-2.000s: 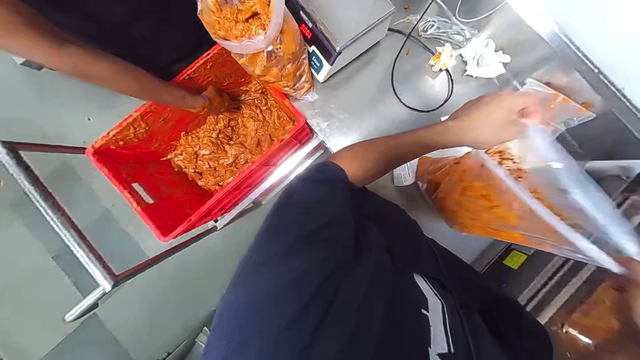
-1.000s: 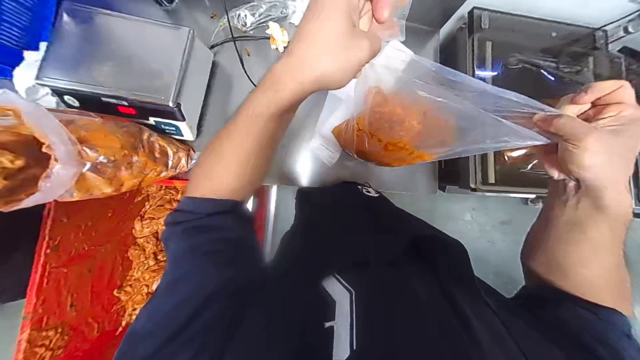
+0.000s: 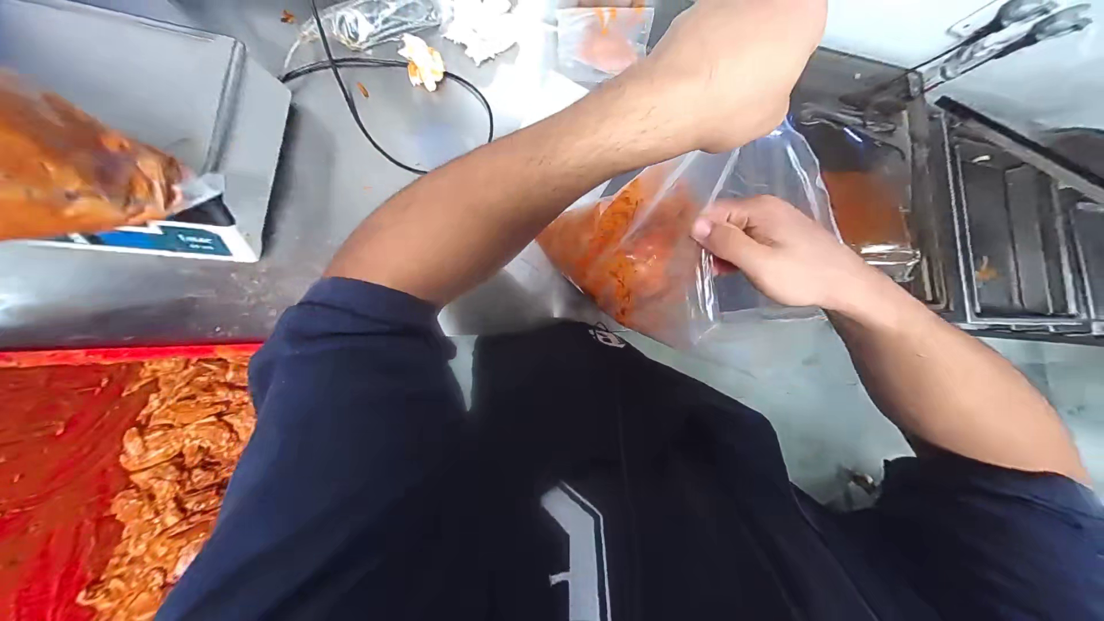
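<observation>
A clear plastic bag [image 3: 625, 250] with orange-coated food in its lower part lies tilted on the steel table in front of my chest. My right hand [image 3: 776, 250] pinches the side of the bag between thumb and fingers. Reaching across above the bag is my left hand [image 3: 759, 78], near its upper end; its fingers are turned away, so what they do is hidden. Past my left forearm lies a small clear bag [image 3: 604, 41] with reddish contents, with fingertips at its far edge.
At the left, a filled bag [image 3: 78, 164] is over a weighing scale [image 3: 250, 164]. A red crate [image 3: 52, 483] of sauced food stands below. A black cable [image 3: 354, 65] and crumpled paper [image 3: 423, 62] lie on the table [image 3: 345, 233]. A machine with a clear lid [image 3: 1018, 233] stands right.
My right hand has moved inward from the bag's outstretched end to its side. The filled bag at the left now lies over the scale instead of in front of it. The view has shifted.
</observation>
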